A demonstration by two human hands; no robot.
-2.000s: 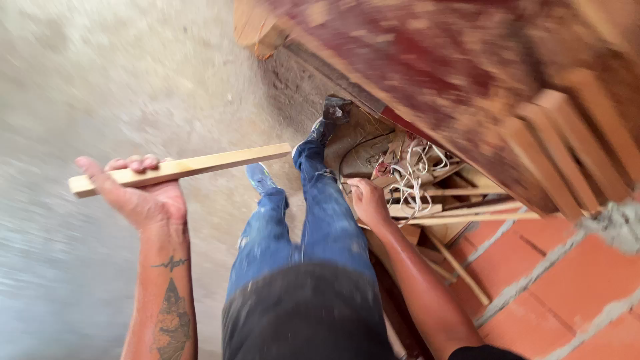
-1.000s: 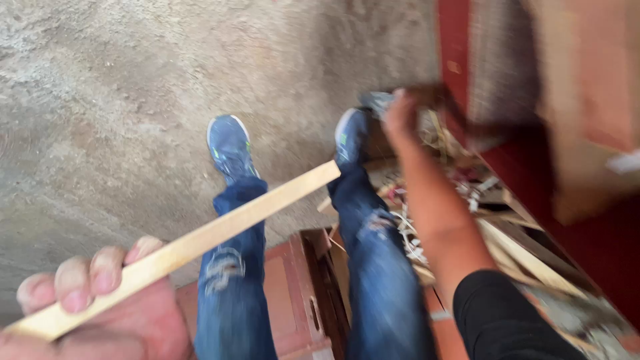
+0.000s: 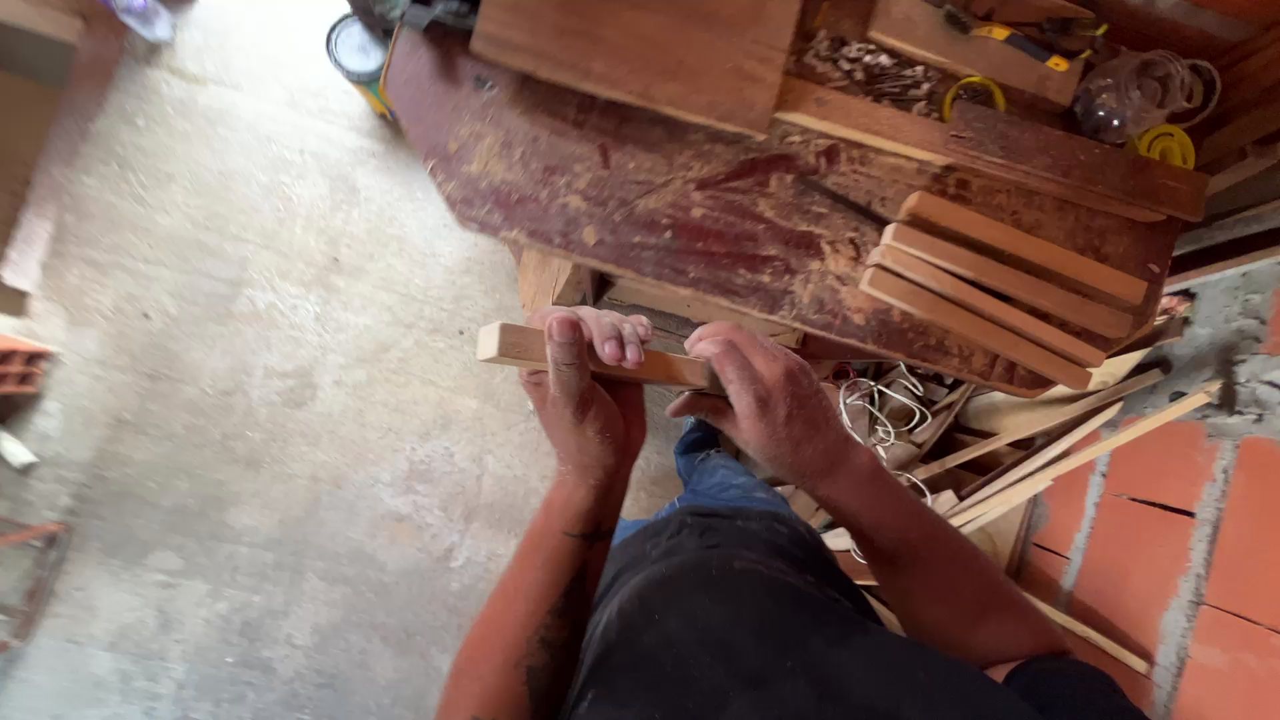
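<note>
A squared strip of pale wood [image 3: 512, 344] lies across in front of my body, below the near edge of a worn, dark red workbench. My left hand [image 3: 590, 390] grips it, thumb on the facing side, fingertips over the top edge. At its right end, my right hand [image 3: 765, 395] has thumb and fingers around the tip; something dark and thin shows between them, too small to name. Several similar wooden strips [image 3: 1000, 290] lie side by side at the right of the workbench [image 3: 640, 200].
On the bench are a wide board [image 3: 640, 50], a yellow-and-black utility knife [image 3: 1020, 45] and a yellow tape ring [image 3: 973, 98]. A can [image 3: 357, 50] stands by its left end. Wood offcuts [image 3: 1060, 450] and white cord [image 3: 885, 405] lie beneath, beside a brick wall [image 3: 1150, 480].
My right hand, apart from the strip in both earlier frames, is now at its right end. My left hand still holds the strip. The view has swung toward the workbench.
</note>
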